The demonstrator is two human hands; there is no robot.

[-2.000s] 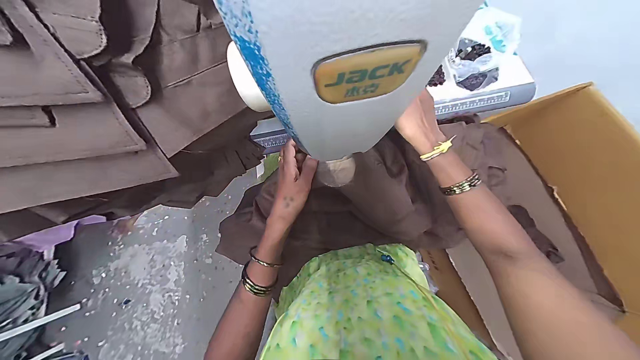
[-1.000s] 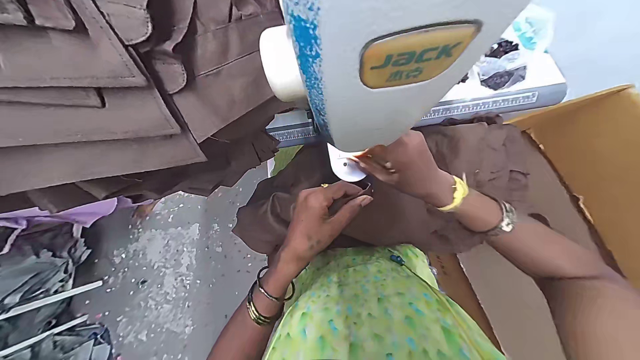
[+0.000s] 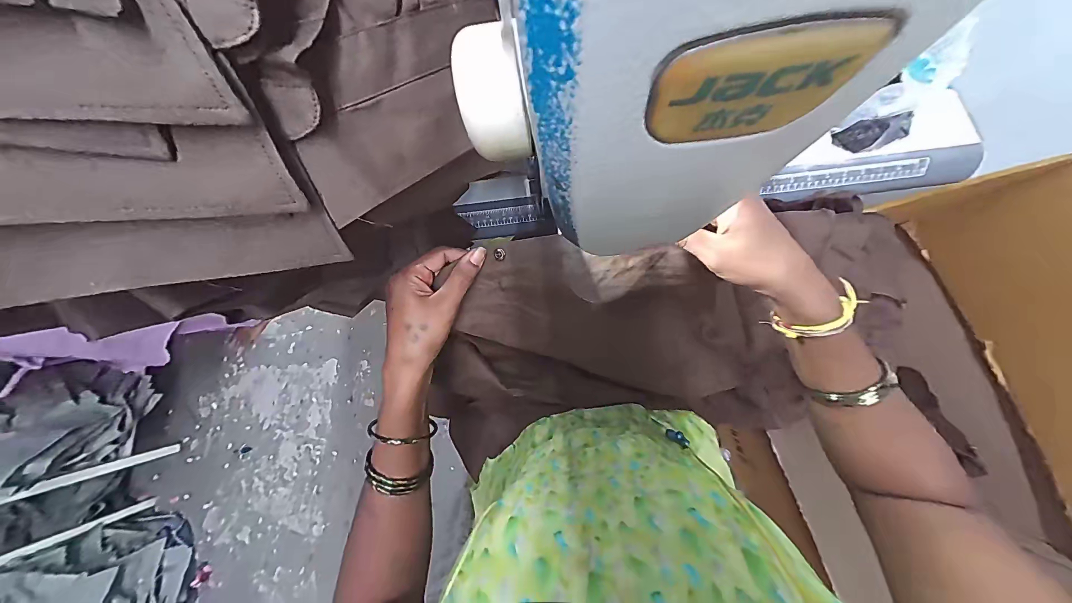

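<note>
A brown fabric piece (image 3: 586, 335) lies under the head of a white and blue Jack sewing machine (image 3: 670, 184) and hangs toward my lap. My left hand (image 3: 427, 306) pinches its upper left edge between thumb and forefinger, beside a small round metal fastener (image 3: 500, 254). Right of the machine head, my right hand (image 3: 745, 251) is closed at the fabric, its fingertips partly hidden by the head. A clear guard (image 3: 595, 280) shows below the head; the needle is hidden. A white round knob (image 3: 490, 92) sits on the machine's left side.
Stacked brown garment pieces (image 3: 151, 167) fill the upper left. A cardboard box (image 3: 997, 251) stands at the right. Behind the head, dark bits in plastic (image 3: 875, 130) rest on the machine bed (image 3: 946, 159). Grey cloth (image 3: 67, 452) and white bars (image 3: 92, 473) are at lower left.
One second ago both hands were close together at the clear guard. They have since parted, the left toward the fabric's left edge and the right to the right of the machine head.
</note>
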